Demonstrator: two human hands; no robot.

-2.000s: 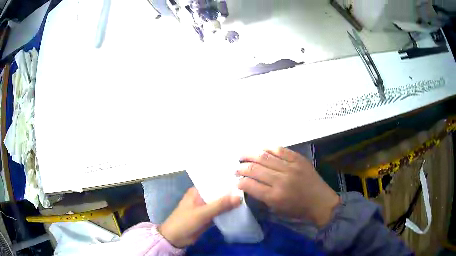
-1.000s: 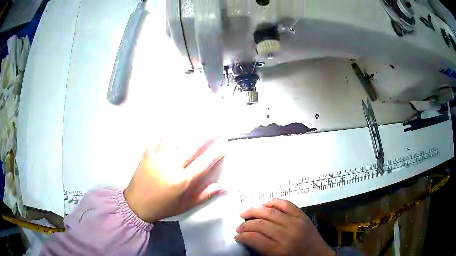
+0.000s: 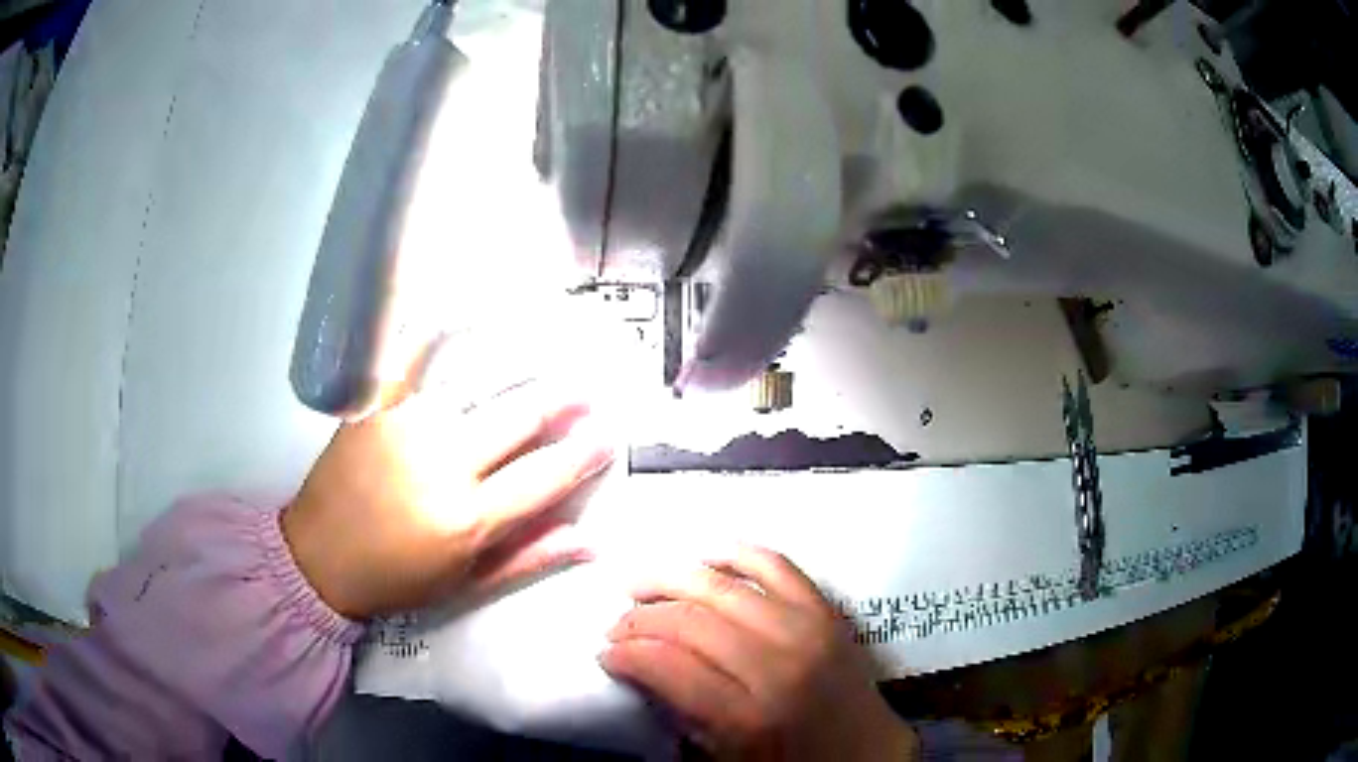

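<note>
A white fabric piece (image 3: 521, 663) lies at the near table edge and runs up towards the needle area; glare hides its far outline. My left hand (image 3: 447, 499) lies flat on it with fingers apart, left of and below the needle area, partly washed out by the light. My right hand (image 3: 752, 648) rests on the fabric's right side at the near edge, fingers bent and close together. The sewing machine head (image 3: 775, 179) stands above, with the needle area (image 3: 678, 350) in bright glare just beyond my left fingertips.
A grey-white lamp bar (image 3: 365, 238) is left of the needle. Silver snips (image 3: 1084, 491) and a small dark tool (image 3: 1087, 340) lie to the right. A dark torn patch (image 3: 797, 450) and a printed ruler (image 3: 983, 603) mark the table. Part of a yellow frame (image 3: 1177, 640) shows below.
The view has moved closer to the machine head. Both hands were over the lap at first, then on the table; now the fabric is further onto the table, with my right hand nearer my left.
</note>
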